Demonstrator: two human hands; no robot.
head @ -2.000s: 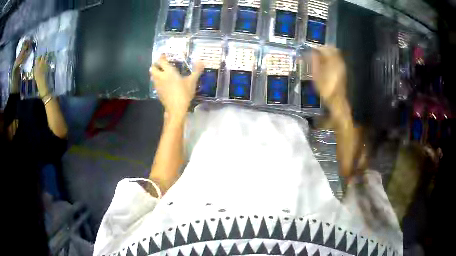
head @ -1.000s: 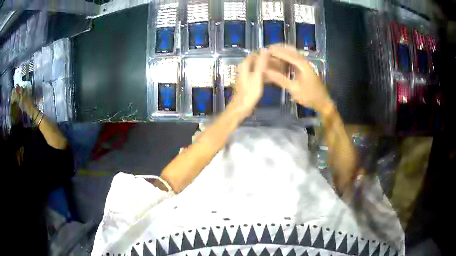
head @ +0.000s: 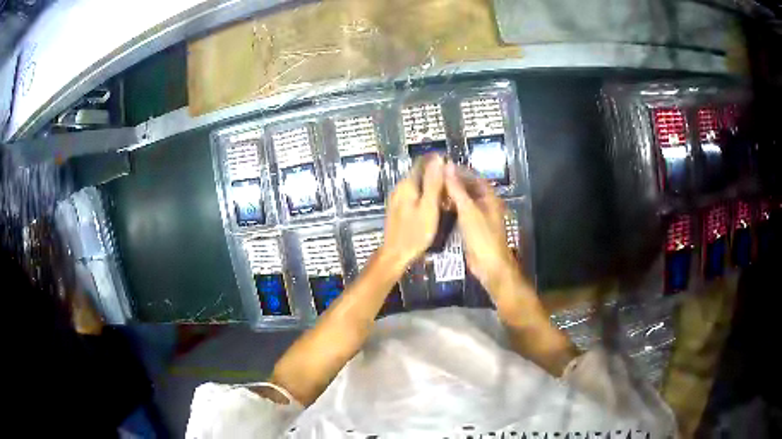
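Note:
A large clear ten-place tray [head: 225, 184] lies on the dark green surface, slightly tilted in view. Its places hold small packs [head: 300, 184] with pale rows above and a blue-and-black panel below. My left hand [head: 412, 214] and my right hand [head: 480, 214] meet over the right-centre of the tray, fingertips together. A small dark pack [head: 445, 231] shows between them, partly hidden by the fingers. Below them a white patterned patch [head: 448, 264] shows in the lower row. My forearms cover parts of the lower row.
A tan cardboard sheet [head: 291, 56] with clear film lies behind the pale metal rail [head: 549, 58]. Trays with red-row packs [head: 670, 129] lie at right. Pale wrapped packs [head: 90, 249] and part of another person's hand [head: 84, 313] are at far left.
The view has shifted, so the tray sits lower and the cardboard behind it shows. My hands, apart over the tray's two sides at first, have come together over its right-centre.

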